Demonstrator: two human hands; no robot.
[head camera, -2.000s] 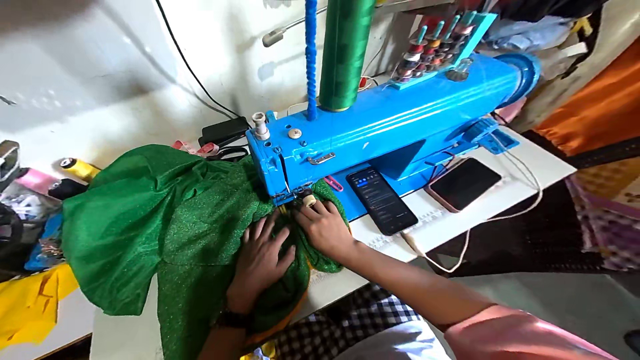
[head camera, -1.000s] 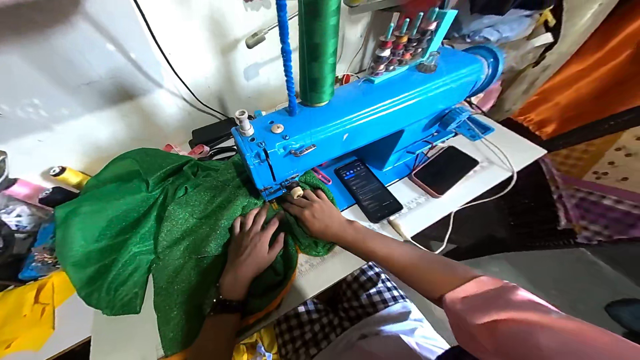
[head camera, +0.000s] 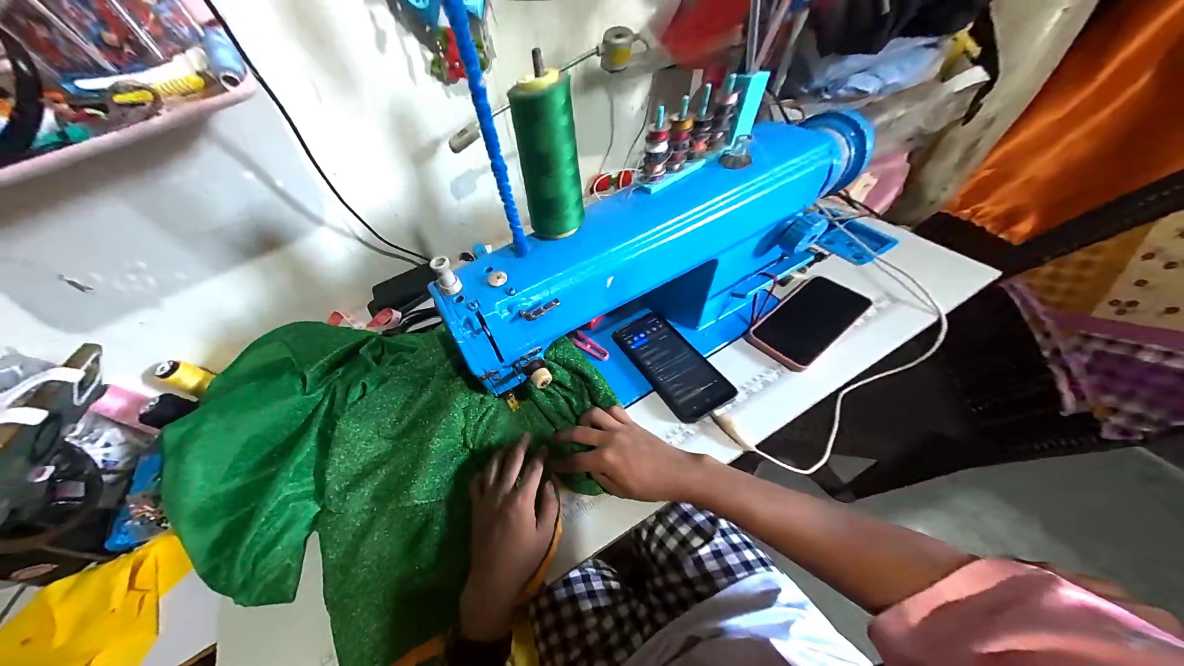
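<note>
A glittery green fabric garment (head camera: 398, 462) with an orange edge lies over the left part of the white table, partly under the needle end of a blue sewing machine (head camera: 638, 231). My left hand (head camera: 511, 527) lies on the fabric with fingers spread, just in front of the needle area. Beside it, my right hand (head camera: 629, 455) has its fingers curled on bunched fabric right of the presser foot; its fingertips are partly hidden in the folds. A large cone of green thread (head camera: 548, 153) stands on top of the machine. The needle tip is hidden from view.
A lit smartphone (head camera: 675, 367) with a white cable (head camera: 837, 416) and a second, dark-screened phone (head camera: 810, 322) lie right of the fabric. Bobbins (head camera: 680, 143) stand on the machine. Thread spools (head camera: 185, 377) and yellow cloth (head camera: 102, 610) are at the left. A pink-edged shelf (head camera: 139, 129) hangs upper left.
My right hand has moved away from the needle area, toward my body, and now rests on the bunched fabric. The view has tilted up, showing more of the wall.
</note>
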